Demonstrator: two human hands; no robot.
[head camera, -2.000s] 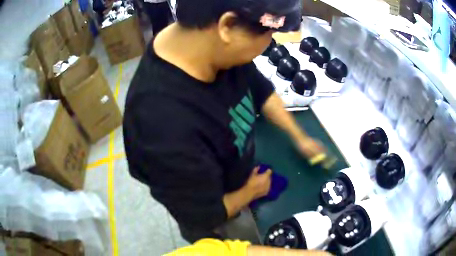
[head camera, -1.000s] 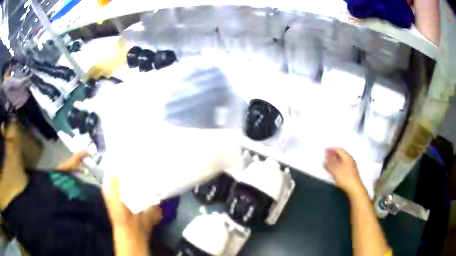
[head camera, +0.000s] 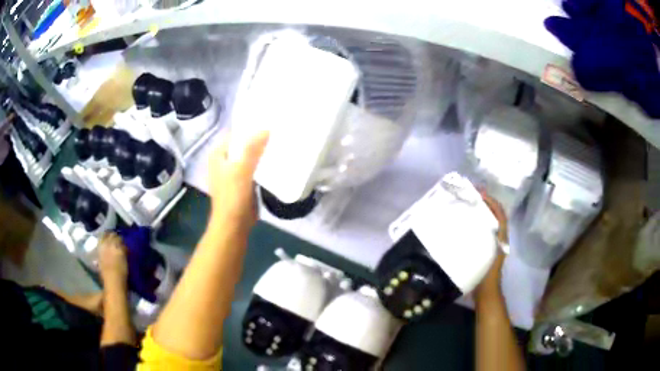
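My left hand (head camera: 235, 181) grips the left edge of a white rounded rectangular piece (head camera: 307, 116), held upright above the white strip. A clear ribbed tray (head camera: 383, 87) shows behind it, partly blurred. A black ball (head camera: 291, 205) shows under its lower end; I cannot tell whether they are joined. My right hand (head camera: 493, 217) is behind the right side of a white dome camera (head camera: 459, 239) and holds it tilted, its black ball and light dots facing lower left. Two more cameras, a left one (head camera: 293, 290) and a right one (head camera: 354, 319), lie below.
A dark blue cloth (head camera: 615, 51) lies on the white shelf (head camera: 434, 25). Clear trays (head camera: 564, 196) stand at the right near a post. Rows of cameras (head camera: 130, 156) stand at the left. A co-worker's hand (head camera: 112, 257) holds a blue-purple cloth (head camera: 143, 261) at the lower left.
My right hand was empty and now holds a camera. The large blurred white and clear bundle at my left hand now shows as an upright white piece beside a clear tray.
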